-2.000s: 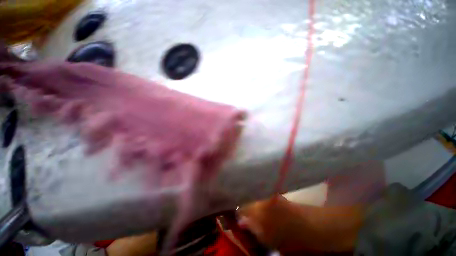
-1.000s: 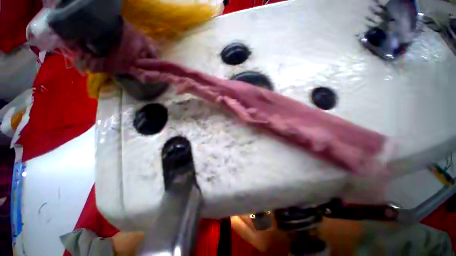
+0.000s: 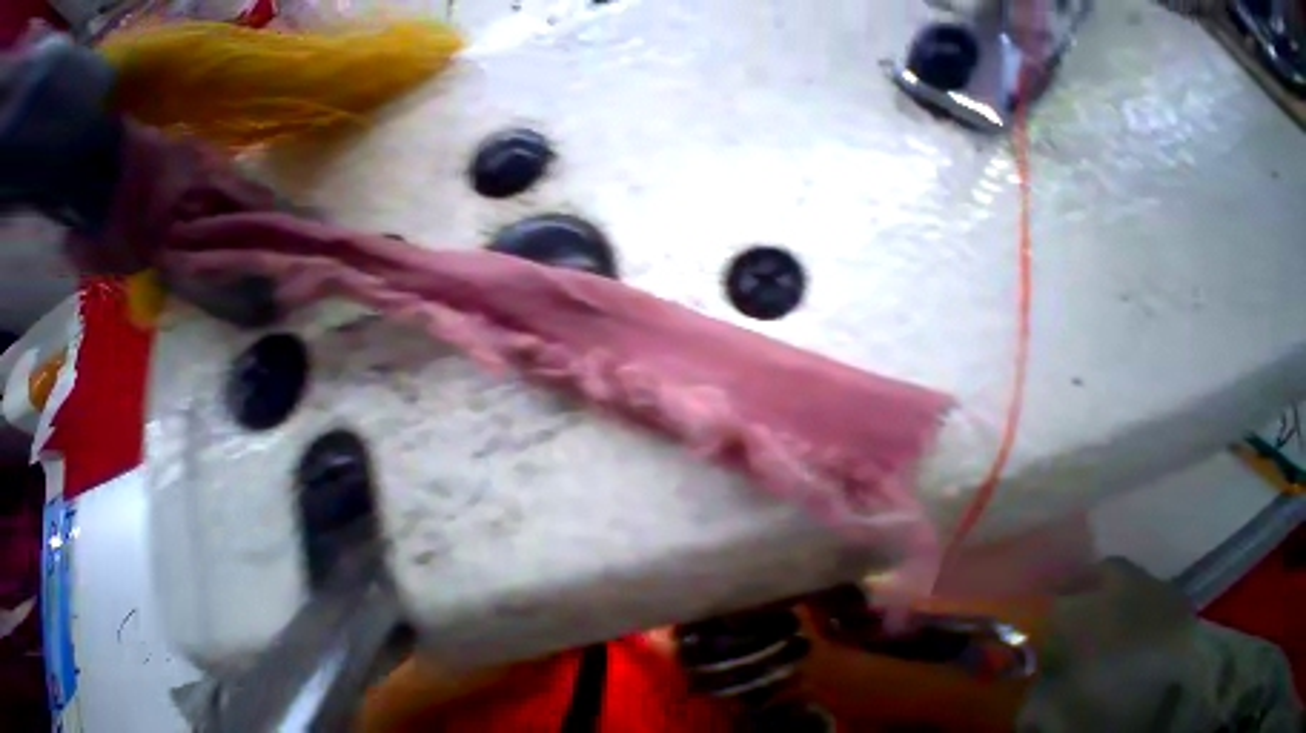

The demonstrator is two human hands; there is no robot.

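Note:
The white sewing machine head (image 3: pixel 473 473) fills most of the view close up. A frayed pink rag strip (image 3: pixel 616 337) lies across it, and a thin orange-red thread (image 3: pixel 1023 272) runs down its right part. Below its lower edge, bright red fabric (image 3: pixel 530 695) shows under the lit head. My left hand (image 3: pixel 394 695) is partly visible at the bottom left, beside the red fabric. My right hand (image 3: pixel 874 685) is below the head at the bottom, behind the tension parts. The machine hides the fingers of both hands, so their grip cannot be told.
A yellow cloth scrap (image 3: pixel 287 79) is at the top left. A metal guard (image 3: pixel 322 659) looms at the lower left. Red fabric (image 3: pixel 108 387) also lies on the white table (image 3: pixel 122 587) at the left. A grey sleeve (image 3: pixel 1160 652) is at the lower right.
The view first drew back from the machine head, then the head shifted left in the picture. The rag strip shifted with it. Less red fabric shows at the left than one second ago.

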